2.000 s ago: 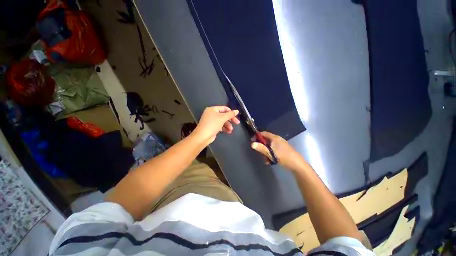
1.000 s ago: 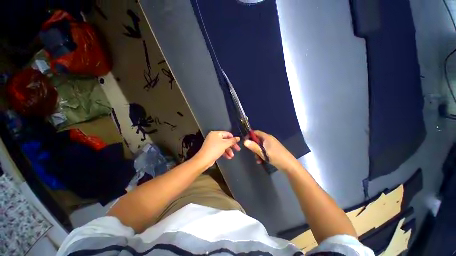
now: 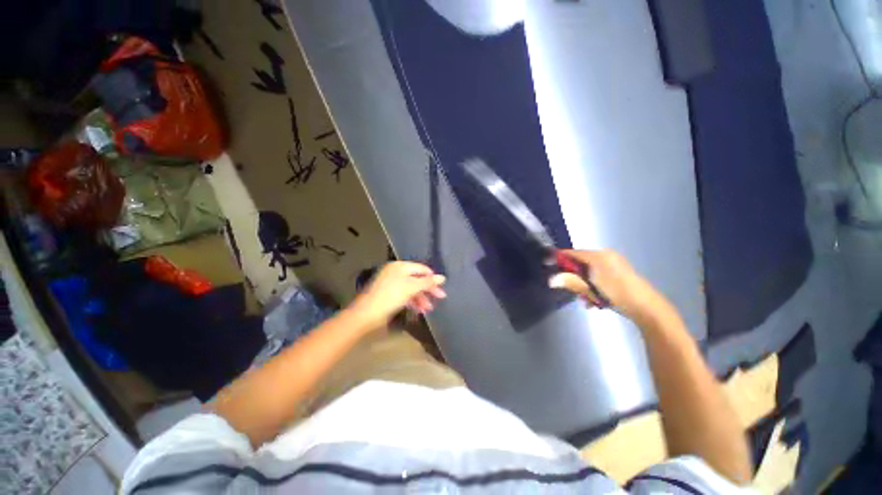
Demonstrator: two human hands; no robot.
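Observation:
My right hand (image 3: 604,280) holds the shears by their red and dark handles. The silver blades (image 3: 511,203) are blurred and lie over the dark navy fabric panel (image 3: 484,106), pointing up and left. Whether they touch the cloth cannot be told. The panel lies on the grey table with a thin chalk line near its left edge. A narrow dark strip (image 3: 434,208) lies apart, left of the panel. My left hand (image 3: 401,290) is at the table's left edge, fingers curled near the strip's lower end; whether they grip it cannot be told.
Another dark panel (image 3: 740,184) lies on the table (image 3: 619,126) at the right. Tan card patterns (image 3: 633,440) and dark pieces lie at the lower right. Left of the table are floor scraps (image 3: 280,237), red-orange plastic bags (image 3: 184,111) and dark cloth (image 3: 179,329).
The shears have moved right, off the panel's left edge, with my right hand. The narrow strip now shows apart from the panel. My left hand has moved slightly left, and the panel's lower end has shifted.

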